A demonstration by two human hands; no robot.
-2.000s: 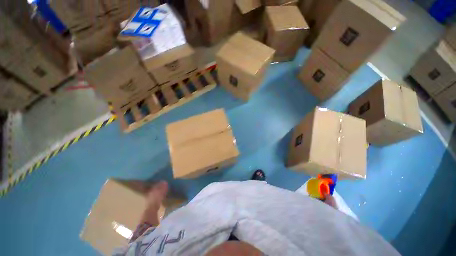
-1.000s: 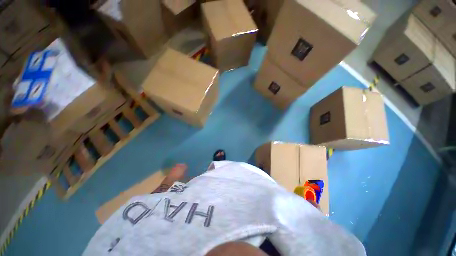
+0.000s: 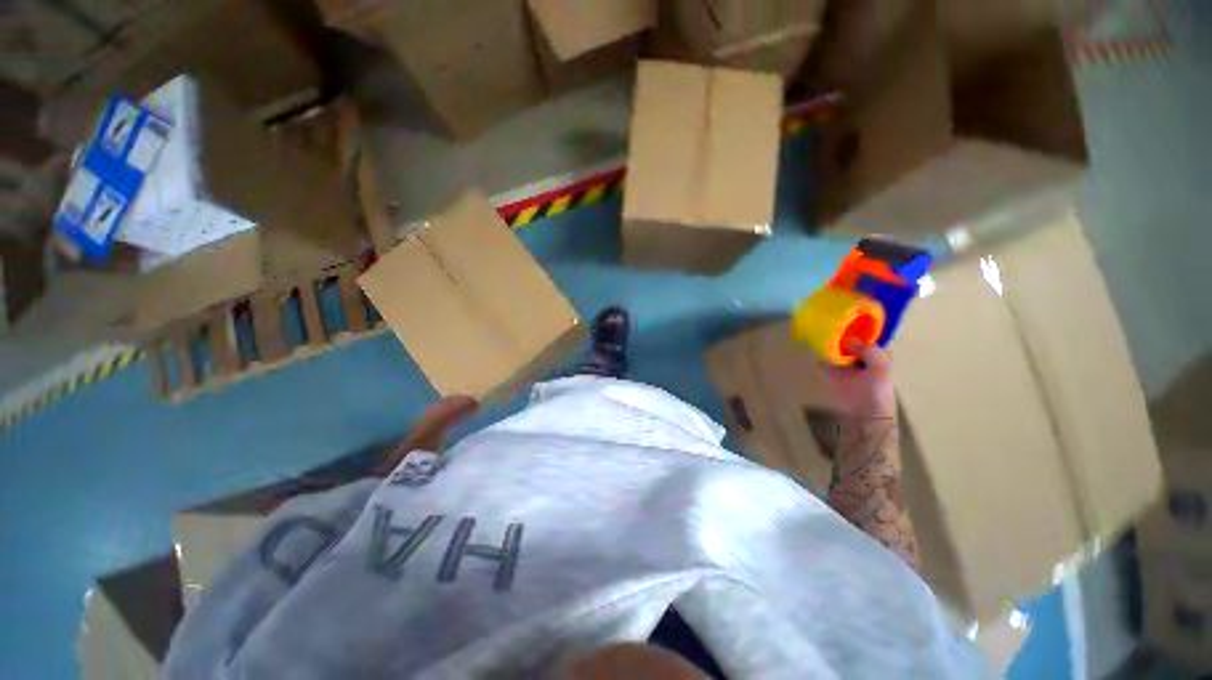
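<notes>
My right hand is closed on the tape gun, which has a blue body, an orange edge and a yellow-orange tape roll. The tape gun is held over the large plain carton on the right. My left hand is at the near edge of a closed plain carton in front of my body. The hand is partly hidden by my sleeve and blurred, so I cannot tell if it touches the carton. Another closed carton stands on the floor farther ahead.
A slatted wooden pallet lies at the left, with blue-and-white packs on a carton beside it. An open carton is at the lower left. Yellow-black and red hazard tape crosses the floor. More cartons stand along the back and right.
The view has turned and moved forward toward the cartons. The tape gun has risen from low beside my body to over the large right carton. My left hand is now by a closed carton.
</notes>
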